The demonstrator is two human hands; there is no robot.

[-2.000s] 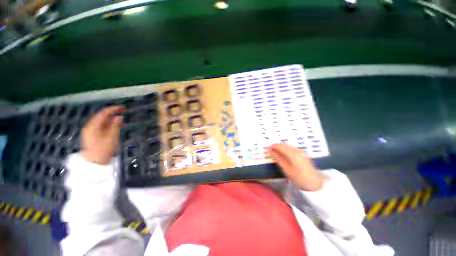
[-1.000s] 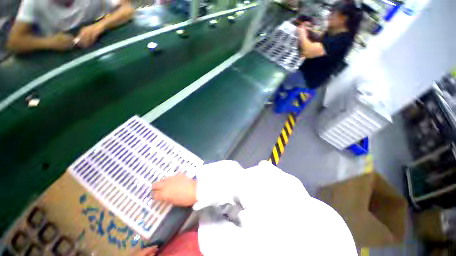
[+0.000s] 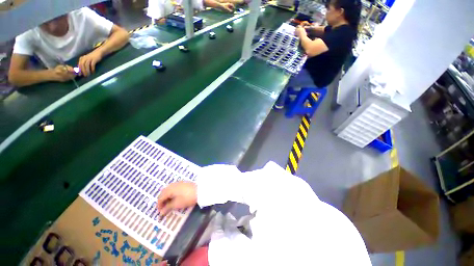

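A white sheet (image 3: 140,179) with rows of small dark strip parts lies on the side bench. Its strips are missing or pale in the columns nearest the cardboard. My right hand (image 3: 178,198) rests on the sheet's near right part, fingers bent down to the strips; whether they grip a strip is too small to tell. Loose blue bits (image 3: 122,248) lie on the cardboard sheet (image 3: 73,218) beside the white sheet. Dark square housings (image 3: 63,255) sit at the bottom left, cut off by the edge. My left hand is out of the picture except perhaps a fingertip at the bottom edge.
A green conveyor (image 3: 124,98) with small units runs beyond the bench. A person in white sits across it; another in black sits on a blue stool (image 3: 306,102) by a filled tray (image 3: 280,49). An open carton (image 3: 392,213) and a white drawer unit (image 3: 369,122) stand at right.
The view has swung right along the bench since the oldest frame, taking the left trays out of sight. My right hand stays on the white sheet; my left hand has nearly left the picture.
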